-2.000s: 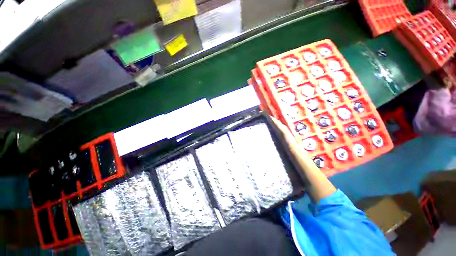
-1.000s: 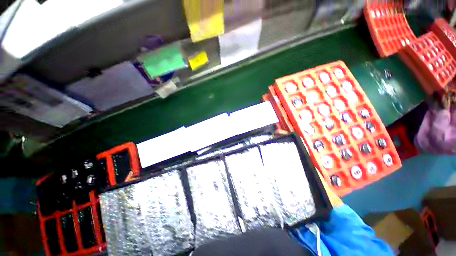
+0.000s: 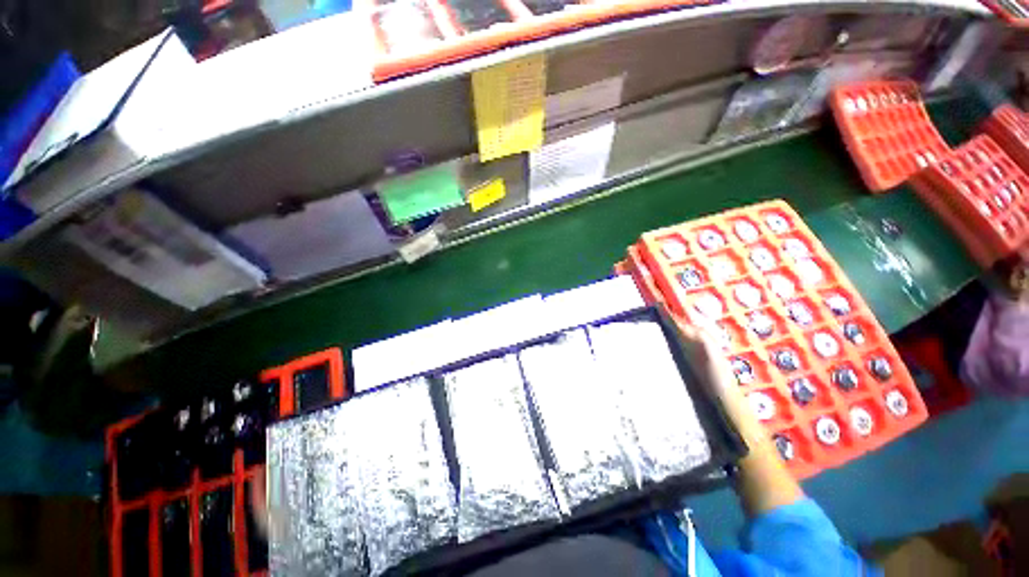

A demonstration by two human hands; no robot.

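Observation:
A long black tray [image 3: 539, 429] lies level across the front of my view. Its slots hold a row of several silvery bubble-bagged pieces [image 3: 497, 434]. My right hand [image 3: 722, 378] grips the tray's right end, with a blue sleeve behind it. My left hand [image 3: 261, 504] shows only as a narrow blurred strip at the tray's left end; its fingers are mostly hidden. White cartons [image 3: 491, 333] lie in a row just beyond the tray's far edge.
An orange-red tray with round pockets [image 3: 779, 327] is close right. An orange-red tray with black parts [image 3: 198, 479] is left, partly behind the black tray. The green bench [image 3: 497, 265] runs below a shelf [image 3: 327, 96]. A person's pink sleeve [image 3: 999, 344] is far right.
The view has tilted up, showing more of the shelf. The black tray sits farther from the white cartons' far edge and overlaps their near side. My right hand shows more at its end.

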